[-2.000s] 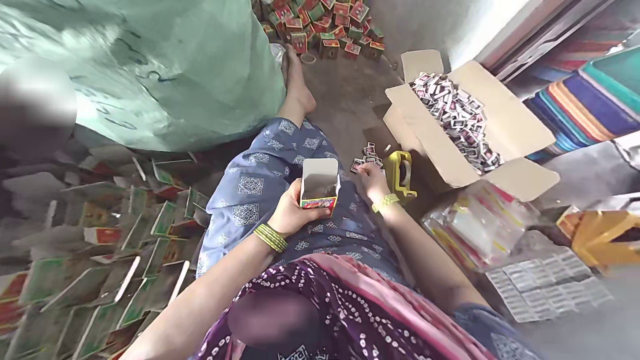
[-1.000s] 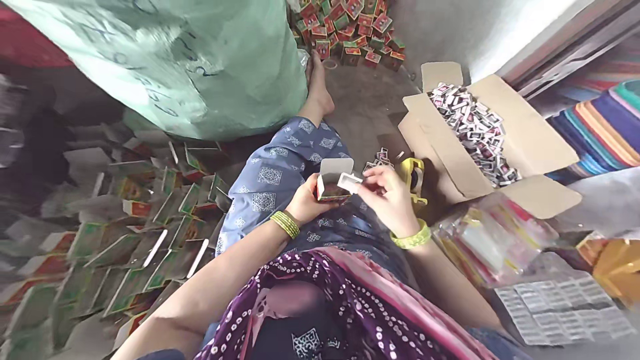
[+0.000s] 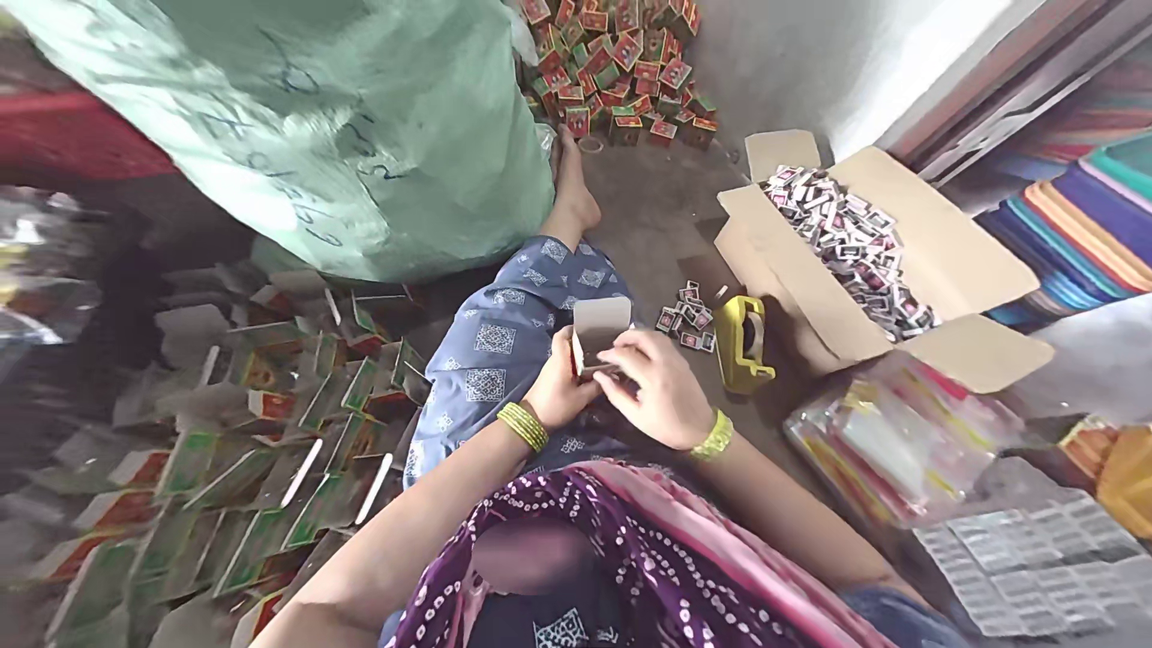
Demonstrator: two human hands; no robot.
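My left hand (image 3: 560,382) grips a small cardboard box (image 3: 601,322) from its left side and below, its pale flap standing up. At the box's opening is my right hand (image 3: 655,382), with bent fingers over the near edge; whether something small is between them cannot be made out. A little pile of small printed packets (image 3: 688,317) lies on the floor to the right of my hands, beside a yellow tape dispenser (image 3: 745,345). More such packets (image 3: 846,238) fill a large open carton (image 3: 936,225).
Rows of open small boxes (image 3: 297,450) spread at the left. A big pale green sack (image 3: 360,135) is at upper left, and closed boxes (image 3: 621,67) are heaped beyond my foot. Plastic bags (image 3: 900,432) and blister-like packs (image 3: 1035,549) lie at right; folded cloths (image 3: 1080,225) are stacked behind.
My right hand has moved from the small floor pile to the box; one second ago it held a small white piece beside the opening. My left hand has kept hold of the box.
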